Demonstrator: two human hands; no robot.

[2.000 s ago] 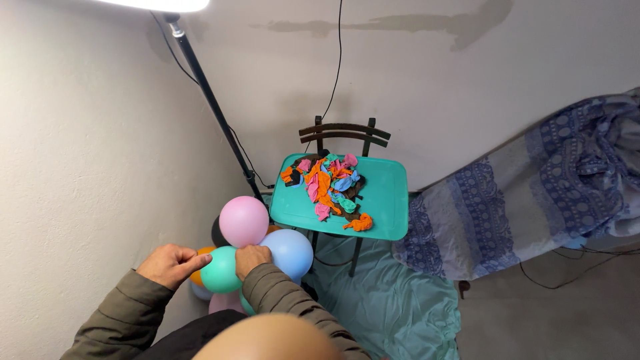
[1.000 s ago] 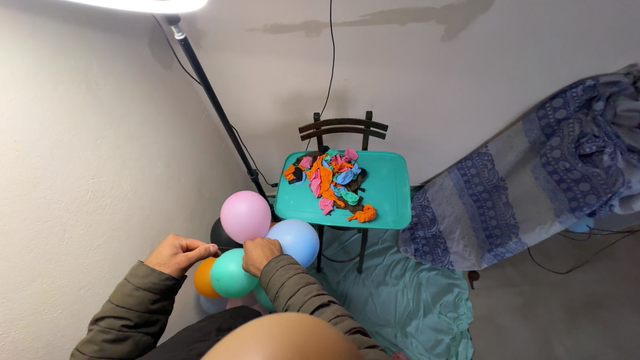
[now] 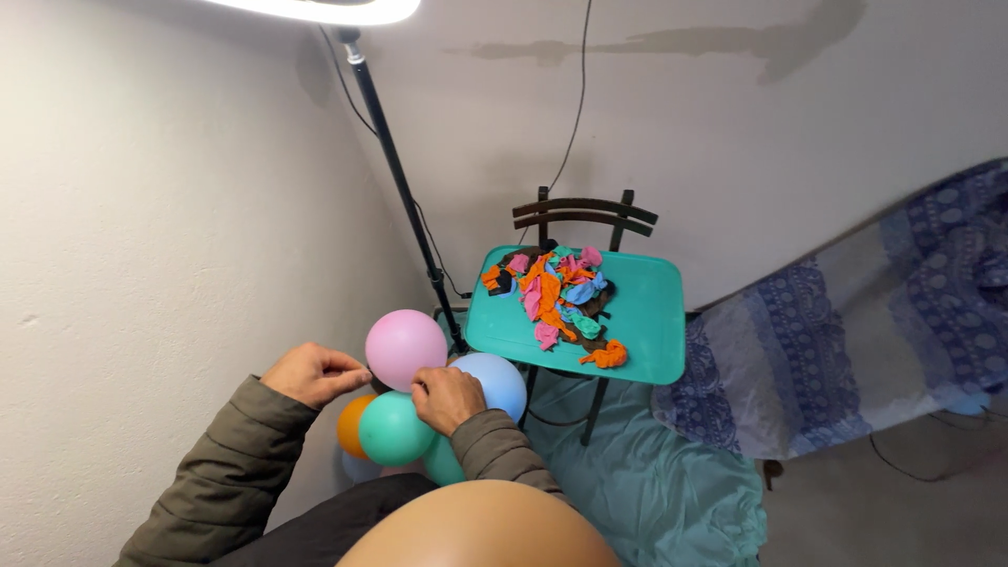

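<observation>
A cluster of inflated balloons lies at the lower centre, with a pink balloon (image 3: 406,350) on top, a light blue balloon (image 3: 498,384) at the right, a green balloon (image 3: 396,429) in front and an orange balloon (image 3: 357,426) at the left. My left hand (image 3: 317,376) is beside the pink balloon, thumb and forefinger pinched together; whether something thin is between them cannot be told. My right hand (image 3: 448,399) has its fingers curled down between the pink, blue and green balloons, and what they grip is hidden. A large tan balloon (image 3: 480,529) fills the bottom edge, close to the camera.
A green tray (image 3: 650,315) with many uninflated balloons (image 3: 549,295) rests on a dark chair (image 3: 584,214). A ring light's black pole (image 3: 402,181) stands behind the cluster. Green cloth (image 3: 638,472) covers the floor area; patterned blue fabric (image 3: 795,346) hangs at the right.
My left hand was on the green balloon about two seconds ago; it has moved off it and is now beside the pink one. My right hand stays at the cluster.
</observation>
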